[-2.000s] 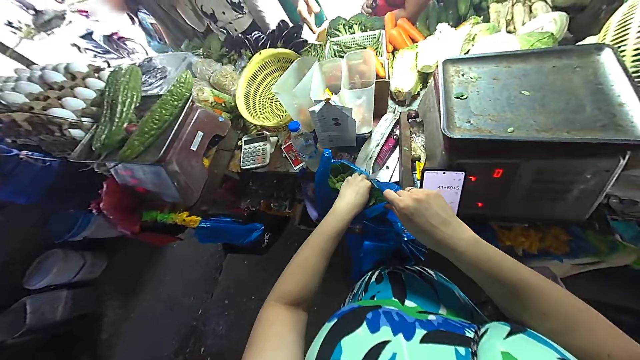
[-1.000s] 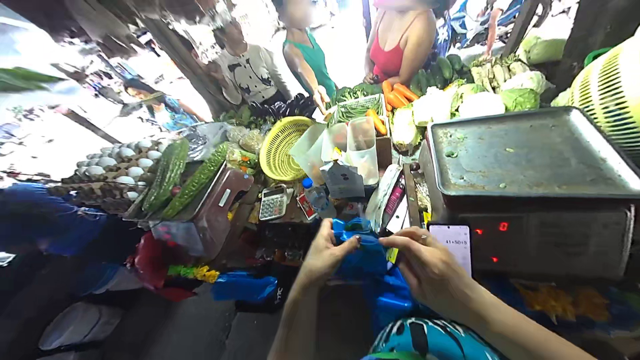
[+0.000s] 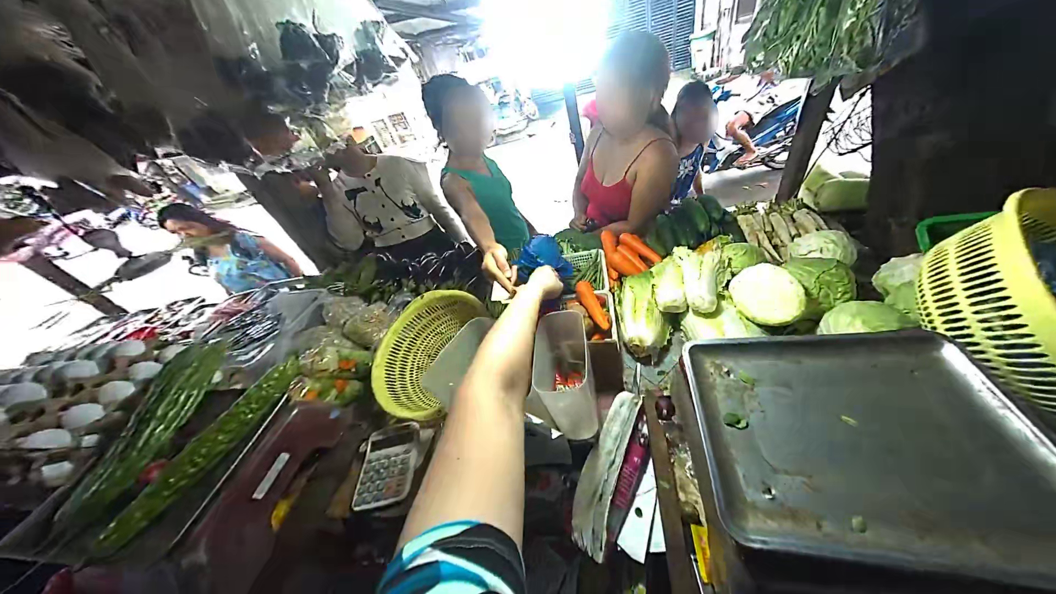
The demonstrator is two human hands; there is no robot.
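My left hand (image 3: 543, 285) is stretched out across the stall, gripping a blue plastic bag (image 3: 544, 254). Its contents are hidden. Just left of the bag, the hand of a person in a green top (image 3: 497, 268) reaches in with something small and pale at its fingers. Whether that hand touches the bag or mine cannot be told. Beneath my forearm are a yellow plastic basket (image 3: 425, 355) and translucent plastic containers (image 3: 565, 371). My right hand is out of view.
A metal tray (image 3: 866, 437) lies at the right, near a yellow slotted basket (image 3: 990, 289). Cabbages (image 3: 767, 294), carrots (image 3: 592, 304) and eggplants stand behind. A calculator (image 3: 386, 466), bitter gourds (image 3: 198, 454) and eggs (image 3: 82, 415) lie left. Several people stand across the stall.
My left hand has moved forward from the near edge to the far side with the blue bag. My right hand has left the view. The view has tilted up.
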